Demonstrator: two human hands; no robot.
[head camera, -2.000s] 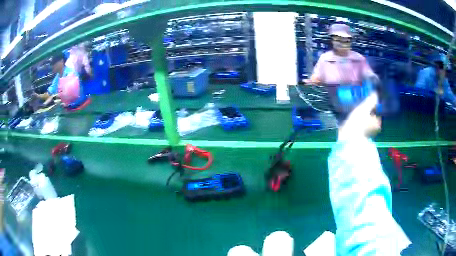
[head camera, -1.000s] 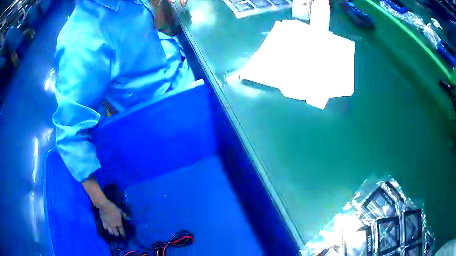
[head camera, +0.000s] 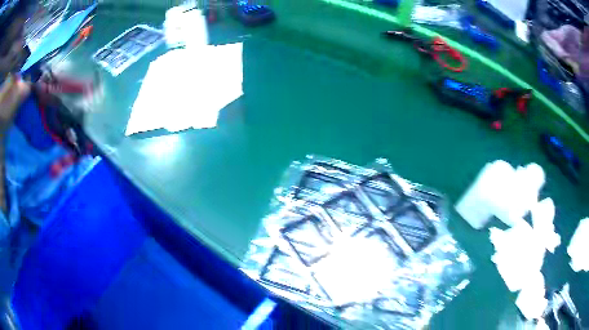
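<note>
Neither of my hands is in view. Nearest in front of me, a shiny clear packing film (head camera: 294, 222) with rows of black-framed lens panels lies on the green bench (head camera: 284, 122), its middle washed out by glare. A battery tester (head camera: 464, 93) with a blue face lies beyond it at the right, beside red clamps (head camera: 511, 103). Another tester (head camera: 560, 155) lies near the right edge, and a further one (head camera: 254, 11) at the top.
The blue tote (head camera: 77, 225) stands beside the bench at lower left. Another person's hand (head camera: 11, 97) and blue clothing show at the left edge, near blurred red and black leads. White paper (head camera: 187, 87), another lens sheet (head camera: 129, 48), white bottles (head camera: 507, 190) and white scraps (head camera: 523, 251) lie on the bench.
My view has swung from bench to tote, then partly back over the bench. My outstretched arm is out of view. The other person's hand no longer shows in the tote.
</note>
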